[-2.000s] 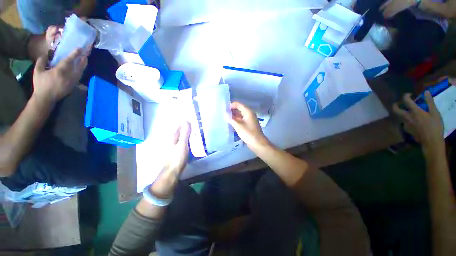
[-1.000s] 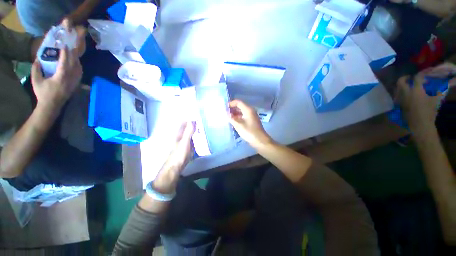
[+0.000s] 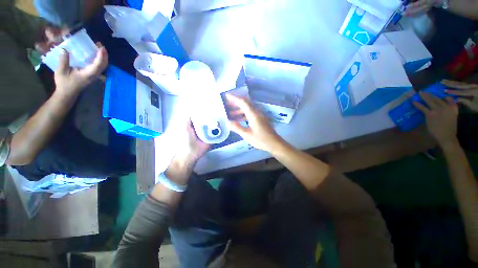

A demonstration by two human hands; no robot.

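Observation:
A long white rounded piece, perhaps an insert tray or a device, has a small dark round spot at its near end. My left hand holds it from below near that end. My right hand is just right of it, fingers apart and blurred; I see nothing in it. An open retail box, white inside, lies right behind my right hand. A flat white card or box with a dark edge lies partly hidden under my hands at the table edge.
A blue-and-white retail box and a white rounded piece stand left. Open retail boxes stand right. A person at left holds a white piece. Another person's hands at right are on a blue box. The wooden table edge is nearest me.
The white flat piece between my hands has given way to the rounded white piece, now in my left hand. My right hand has come away. The view has shifted, moving the table things rightward.

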